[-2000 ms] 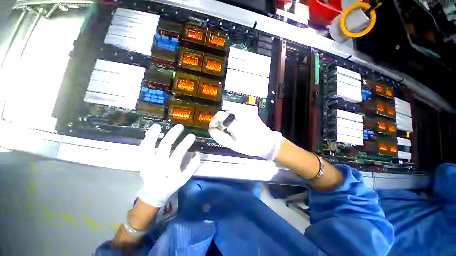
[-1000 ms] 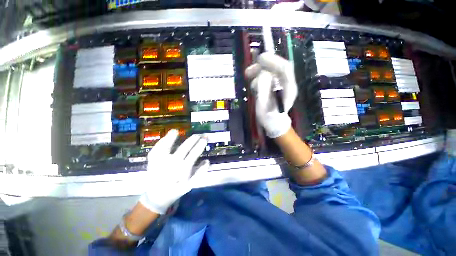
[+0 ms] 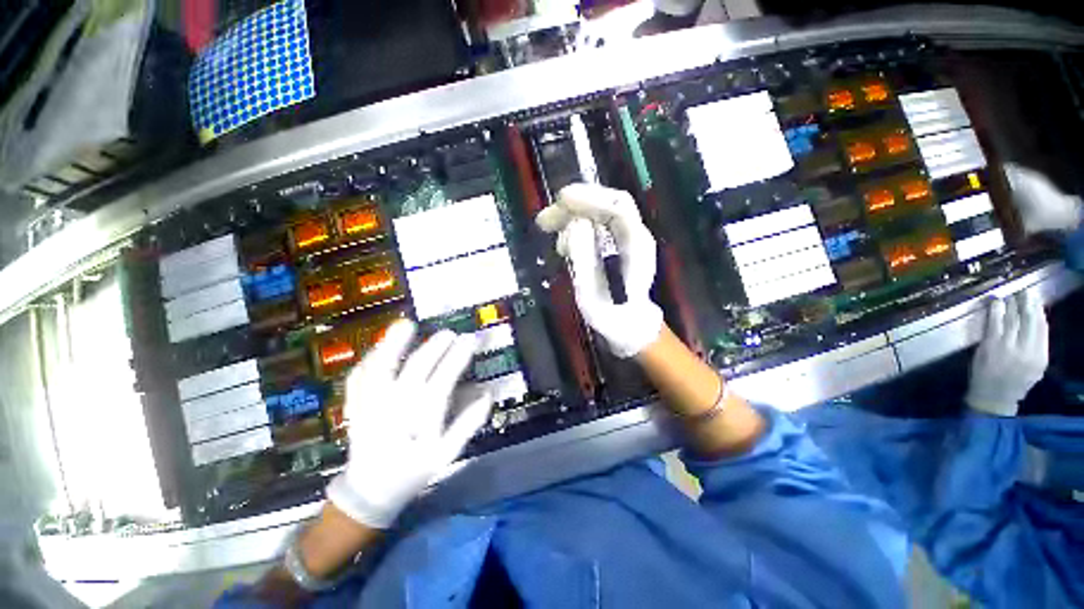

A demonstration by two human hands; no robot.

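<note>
My right hand [image 3: 612,262], in a white glove, is closed around a slim pen-like stick [image 3: 583,148]. Its white end points away from me and a dark part shows against my palm. This hand is over the gap between two carriers. My left hand [image 3: 410,410], also gloved, is open with fingers apart over the near edge of the left circuit board [image 3: 410,179]. That dark green board has white blocks [image 3: 455,256], orange transformers [image 3: 331,286], blue components [image 3: 271,282] and a yellow component [image 3: 490,314]. Whether my left fingertips touch the board I cannot tell.
A second board [image 3: 761,256] lies to the right. A coworker's gloved hands [image 3: 1010,347] are at its right end. Metal rails [image 3: 392,113] run along both sides. A sheet of blue dots [image 3: 253,69] lies beyond the far rail. The left end is brightly lit [image 3: 101,405].
My right hand has moved right, off the left board to over the gap, and the stick's white end now shows. My left hand stays open. The dot sheet and the coworker's hands have come into view.
</note>
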